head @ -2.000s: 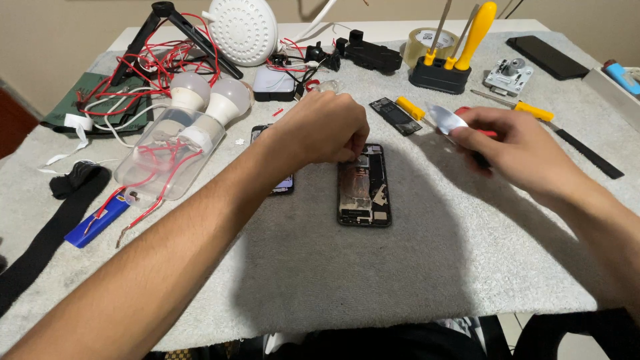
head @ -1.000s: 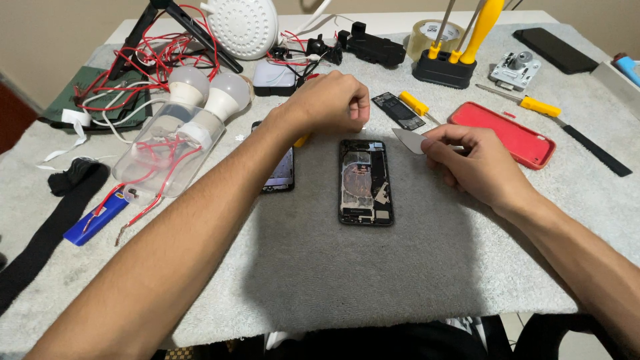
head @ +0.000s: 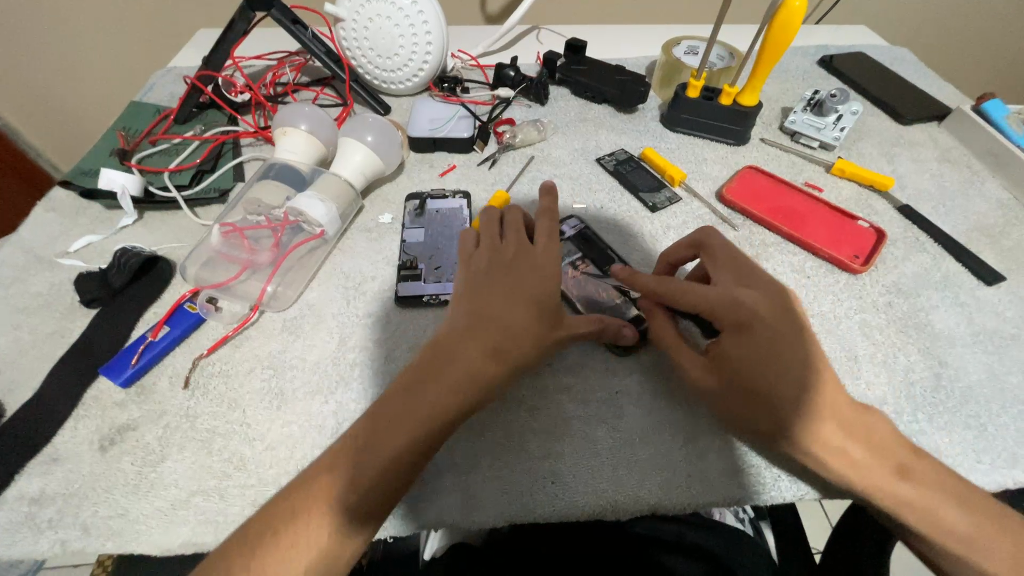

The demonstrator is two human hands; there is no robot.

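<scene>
An opened smartphone body (head: 596,280) lies tilted on the grey towel between my hands. My left hand (head: 512,280) reaches over its left side, with the thumb against its lower end and the other fingers spread upward. My right hand (head: 720,320) bends at its right side, index fingertip and thumb at the inside edge; a dark object shows under that hand, too hidden to name. Left of my left hand lies a detached phone screen assembly (head: 434,248), metal back up. A yellow-handled screwdriver (head: 500,198) lies partly behind my left fingers. The phone battery (head: 638,179) lies beyond the body.
A red phone case (head: 804,218), another yellow screwdriver (head: 664,167) and a black-bladed tool (head: 948,240) lie right. Behind stand a screwdriver holder (head: 710,116) and packing tape (head: 696,64). Light bulbs (head: 364,148) with red wires rest on a clear plastic container (head: 272,240) at left.
Both hands have come down onto the phone body, which has turned from upright to tilted. The thin pale tool seen in my right hand earlier no longer shows.
</scene>
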